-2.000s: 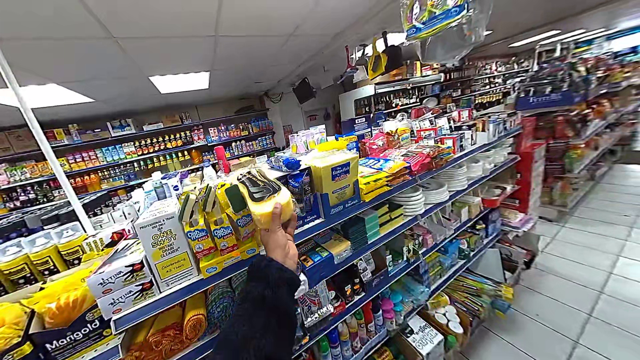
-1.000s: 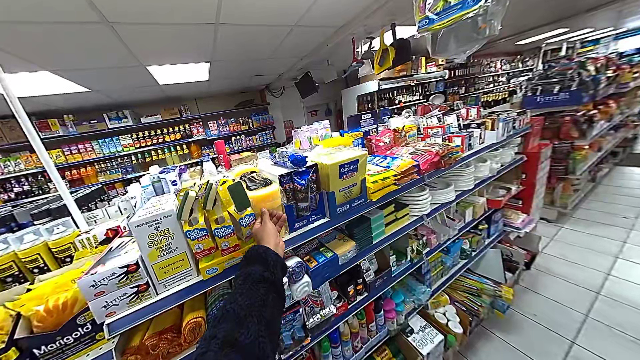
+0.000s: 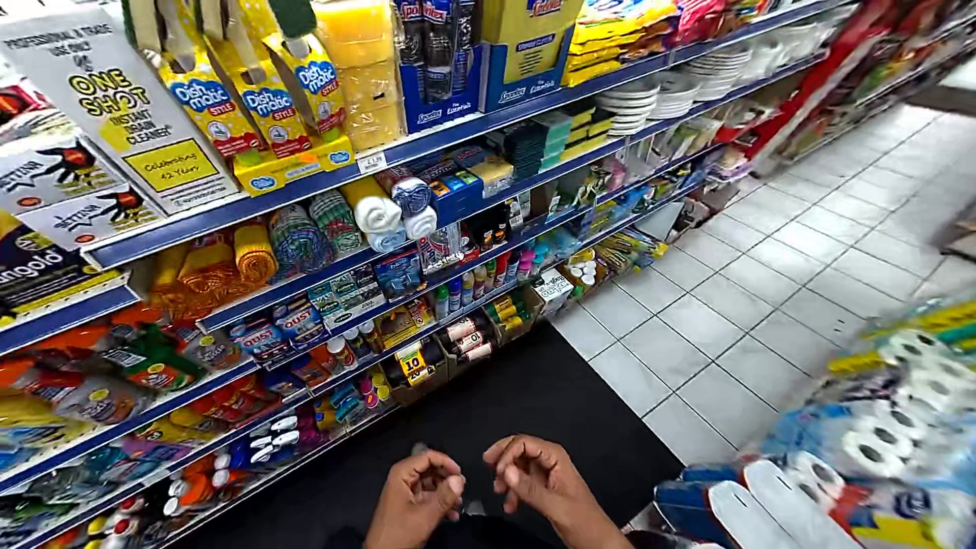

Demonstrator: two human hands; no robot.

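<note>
My left hand [image 3: 418, 494] and my right hand [image 3: 537, 482] hover low in the view above a black floor mat [image 3: 503, 412], a small gap between them. Both have loosely curled fingers, parted from one another, and nothing shows in either. On the upper shelf at the left, a stack of yellow sponges [image 3: 362, 84] in clear wrap stands between Dishmatic packs [image 3: 263, 103] and a blue box of Spontex scourers [image 3: 438, 84]. Rolled cloths [image 3: 374, 206] lie on the shelf below.
Shelves with blue edges [image 3: 496, 122] run from lower left to upper right, holding bottles, plates [image 3: 629, 107] and a drain cleaner box [image 3: 114, 107]. White floor tiles [image 3: 724, 328] lie beyond the mat. Toilet roll packs [image 3: 877, 442] are piled at the lower right.
One hand was at the yellow sponges on the upper shelf; now both hands are low and away from the shelf, and the sponges stand there. The view has tilted down.
</note>
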